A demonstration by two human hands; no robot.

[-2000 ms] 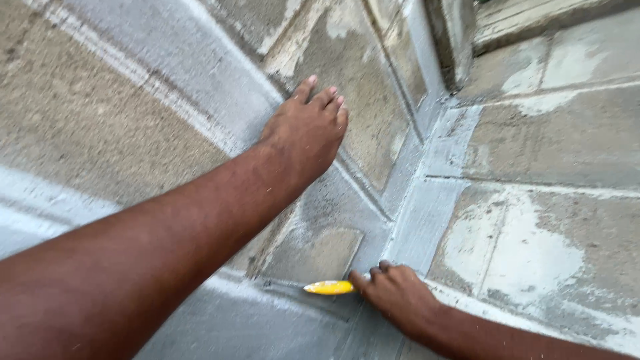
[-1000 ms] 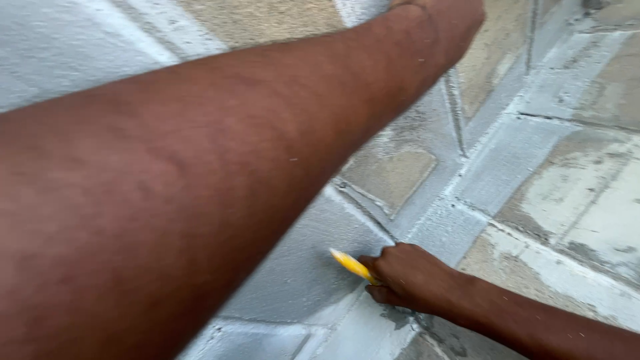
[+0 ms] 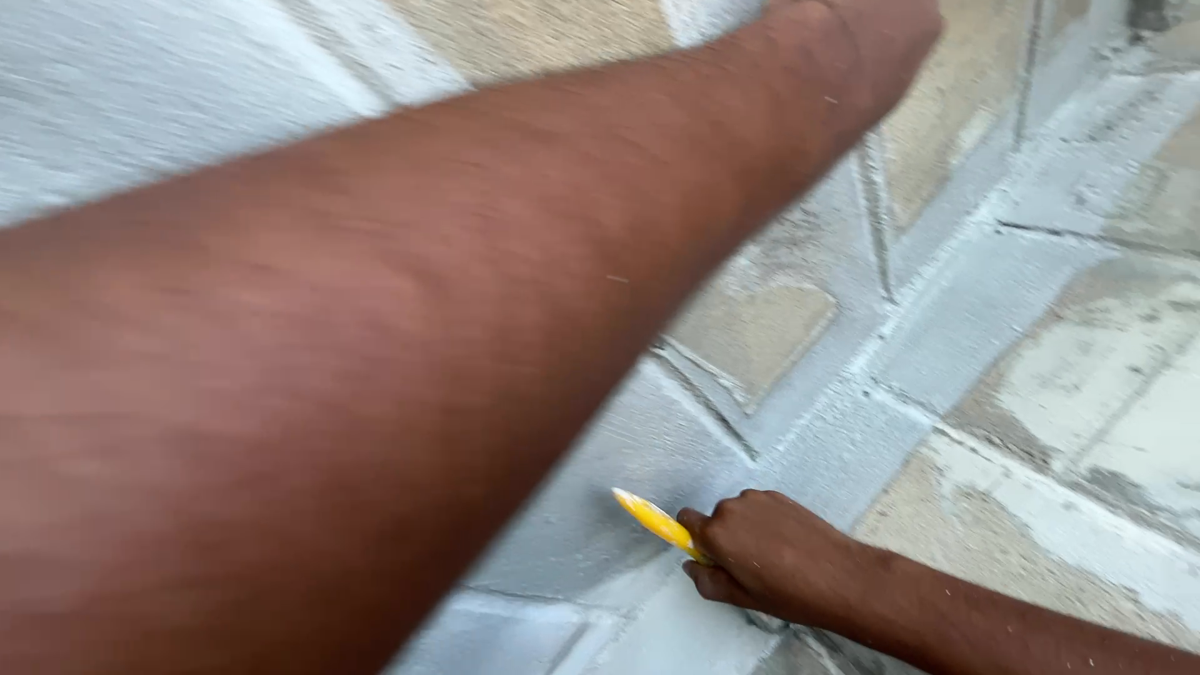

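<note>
My right hand [image 3: 773,553] is closed around a yellow handle [image 3: 661,523] with whitish paint on its tip. It is low in the view, close to the corner where two block walls meet. What the handle belongs to is hidden behind the hand. My left forearm crosses the view from the lower left to the top. Of my left hand [image 3: 881,37] only the wrist and the back part show at the top edge; its fingers are out of the frame.
A block wall [image 3: 741,347] with painted grey-white bands and bare tan patches lies behind my left arm. Another block wall [image 3: 1106,375] with patchy white coating stands at the right. A painted strip [image 3: 966,309] runs along their corner, with mortar joints crossing it.
Two seconds ago my left hand lay spread on the wall in full view; now it is mostly past the top edge. The yellow handle has tilted. The view has shifted.
</note>
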